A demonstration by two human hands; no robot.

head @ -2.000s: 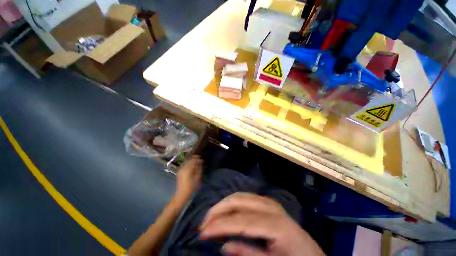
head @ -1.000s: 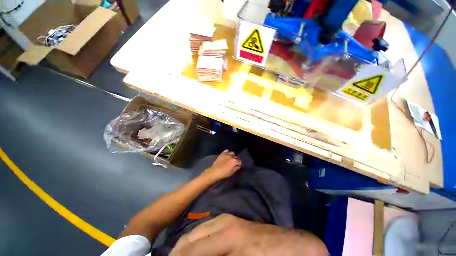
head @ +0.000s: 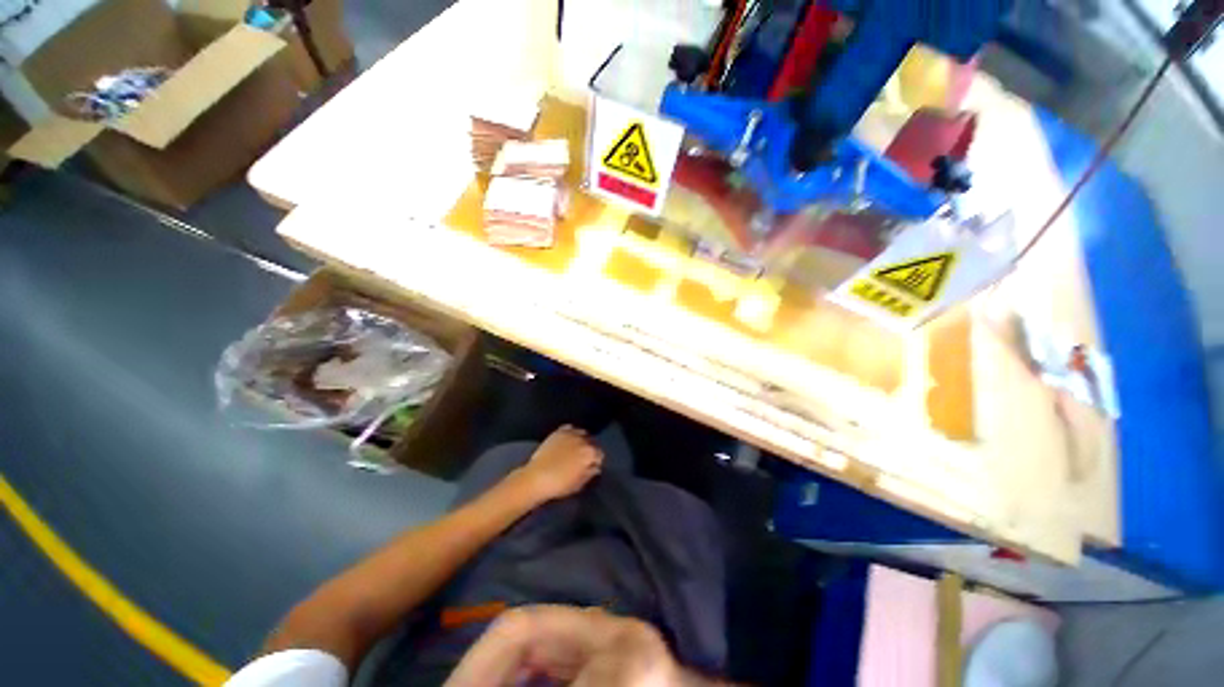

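My left hand [head: 564, 460] rests on my dark-clothed lap, fingers curled; nothing shows in it, but its palm is hidden. My right hand [head: 571, 648] is blurred at the bottom edge and partly cut off; its fingers are unclear. Stacked workpieces [head: 521, 212] with white tops and pinkish layered edges stand left of the blue heat press [head: 906, 40]. The blue press fixture [head: 792, 168] has black knobs. Clear guards with a left warning sign [head: 631, 157] and a right one [head: 917, 279] hang over the yellow base plate [head: 953, 383].
Wooden edge strips [head: 698, 369] run along the bench front. A scrap box [head: 450, 403] with a clear liner stands on the floor left of my legs. A larger open carton [head: 161, 168] is farther left. A thin red-black item [head: 1078, 360] lies on the bench's right.
The view has shifted. My left hand has moved from beside the scrap box onto my lap. My right hand has lowered towards the bottom edge. The stacks look the same.
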